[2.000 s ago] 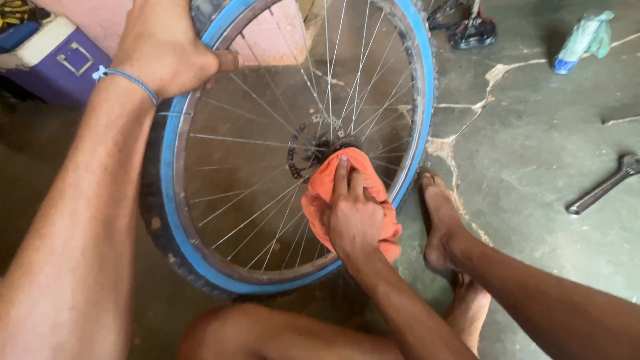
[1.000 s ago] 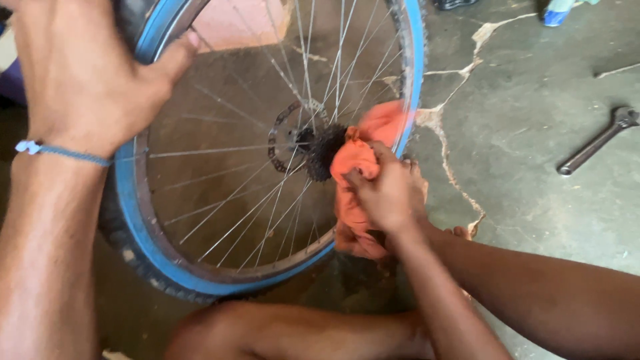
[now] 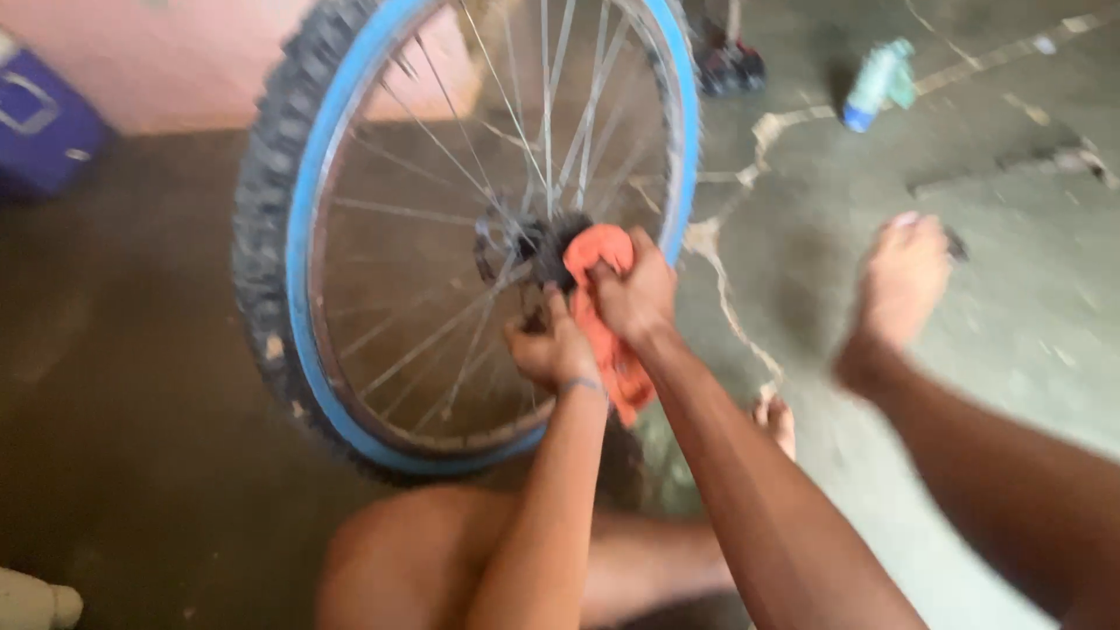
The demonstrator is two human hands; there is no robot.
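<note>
A bicycle wheel with a knobby black tire and a blue rim [image 3: 302,262] stands tilted before me. At its hub is a dark sprocket cassette [image 3: 560,249], close to a spoked-side disc [image 3: 484,249]. My right hand [image 3: 639,289] grips an orange cloth [image 3: 612,350] against the right side of the cassette. My left hand [image 3: 556,346], with a cord at its wrist, is at the lower edge of the cassette, its fingers partly bent; blur hides whether it pinches anything.
My bare foot [image 3: 901,289] rests on the cracked floor at right. Beyond it lie a tool [image 3: 1041,162], a teal and blue item [image 3: 879,83] and a dark object [image 3: 733,70]. A blue box [image 3: 48,122] stands by the pink wall [image 3: 184,61]. A pale object [image 3: 35,604] is at bottom left.
My left hand has left the upper left of the tire and come down to the hub. My right hand still holds the orange cloth by the cassette. One foot now rests farther right.
</note>
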